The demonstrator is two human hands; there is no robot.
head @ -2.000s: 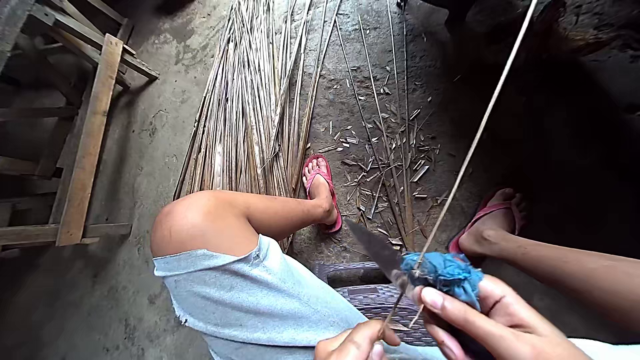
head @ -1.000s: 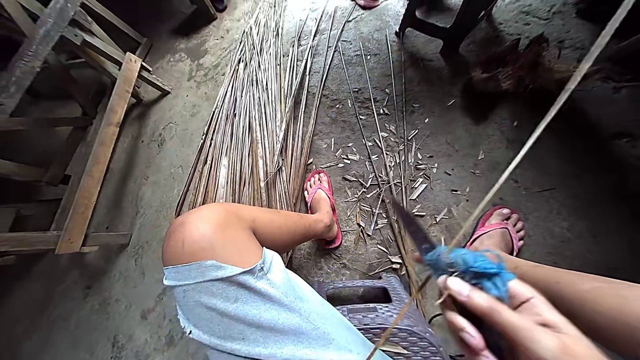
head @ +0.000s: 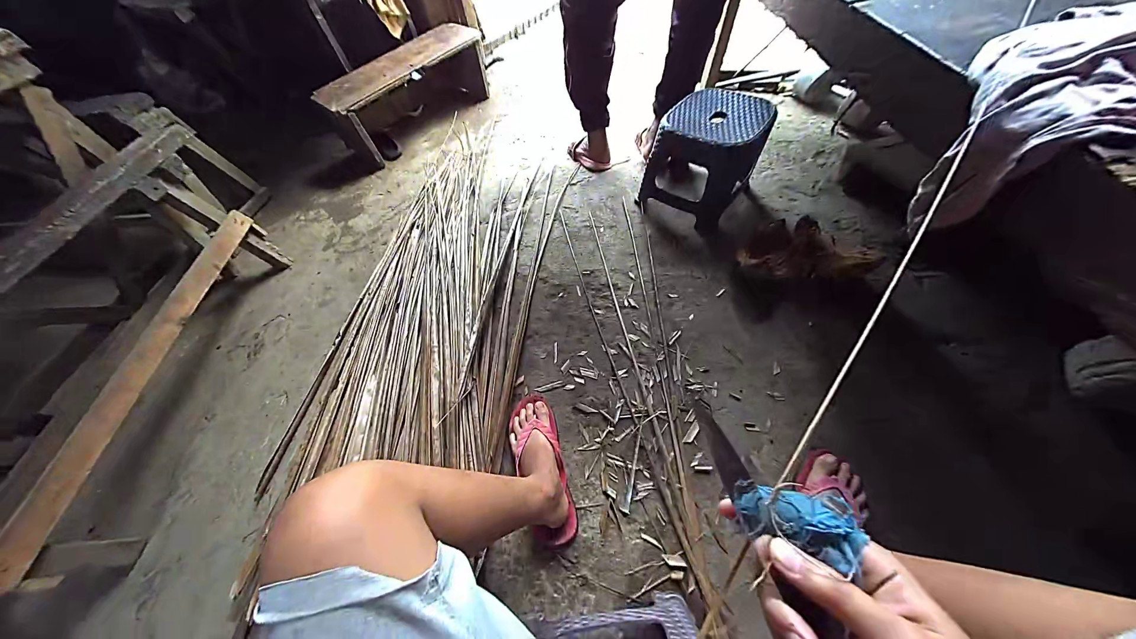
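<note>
My right hand (head: 843,590), at the lower right, is closed around a knife whose handle end is wrapped in blue cloth (head: 803,524). The dark knife blade (head: 723,448) points up and left. A long thin cane strip (head: 887,284) runs from the wrapped part toward the upper right, with my thumb beside it. My left hand is out of the frame. A large bundle of thin sticks (head: 417,355) lies on the floor left of my foot. A smaller group of sticks (head: 657,399) lies among cut chips (head: 612,435) between my feet.
A dark plastic stool (head: 719,120) stands ahead, beside a standing person's legs (head: 590,71). Wooden frames (head: 133,373) line the left, with a low wooden bench (head: 399,67) beyond. A cloth (head: 1056,98) hangs over a table at right. Below lies a plastic stool's edge (head: 621,621).
My left hand, seen at the bottom two seconds ago, has left the frame. The view has tilted up, showing the standing person and more of the stool. My right hand still holds the knife.
</note>
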